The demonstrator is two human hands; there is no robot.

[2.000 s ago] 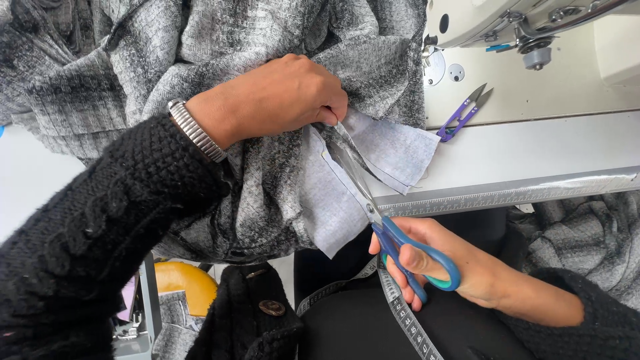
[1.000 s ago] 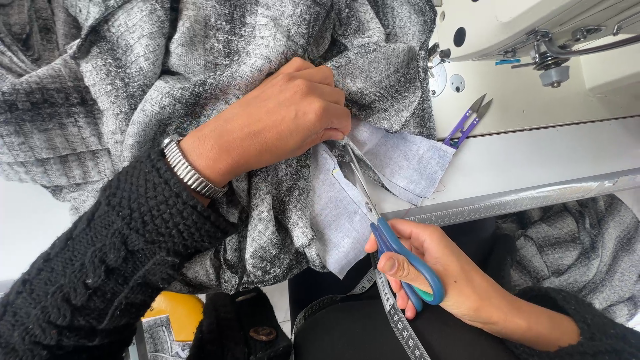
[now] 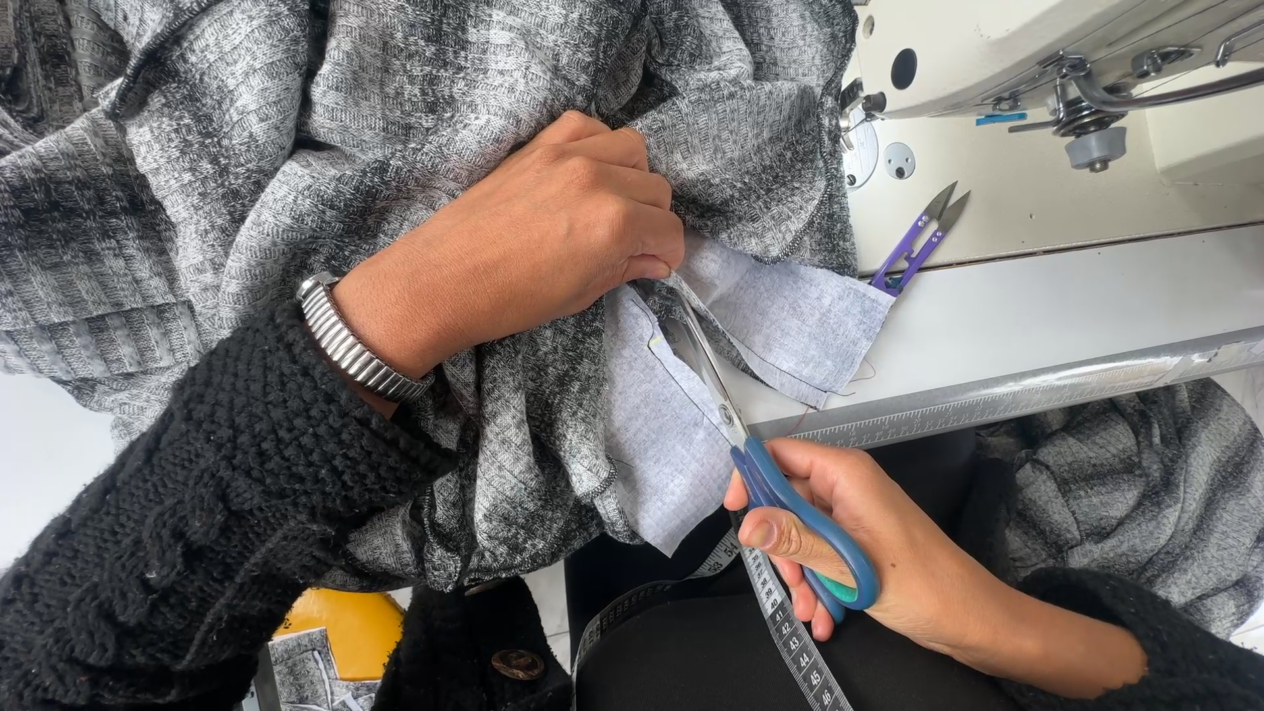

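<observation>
My left hand [image 3: 563, 227], a metal watch band at its wrist, pinches the edge of a grey and black knit fabric [image 3: 395, 89] that spreads over the table. Below its fingertips hang pale grey backing pieces [image 3: 667, 434], split by an opening. My right hand [image 3: 839, 533] holds blue-handled scissors [image 3: 736, 425], thumb and fingers through the handles. Their blades point up into the opening, just beneath my left fingertips; the tips are partly hidden by the fabric. A measuring tape [image 3: 785, 627] hangs below my right hand, over dark clothing.
A sewing machine [image 3: 987, 59] stands at the upper right. Purple thread snips [image 3: 918, 242] lie at its base, beside the backing's corner. A ruler strip [image 3: 908, 420] runs along the table edge. More grey fabric [image 3: 1145, 494] lies at lower right, a yellow object [image 3: 346, 627] at lower left.
Both hands keep their grips on the fabric and the scissors. The scissor blades look closer together than two seconds ago. The view has shifted slightly.
</observation>
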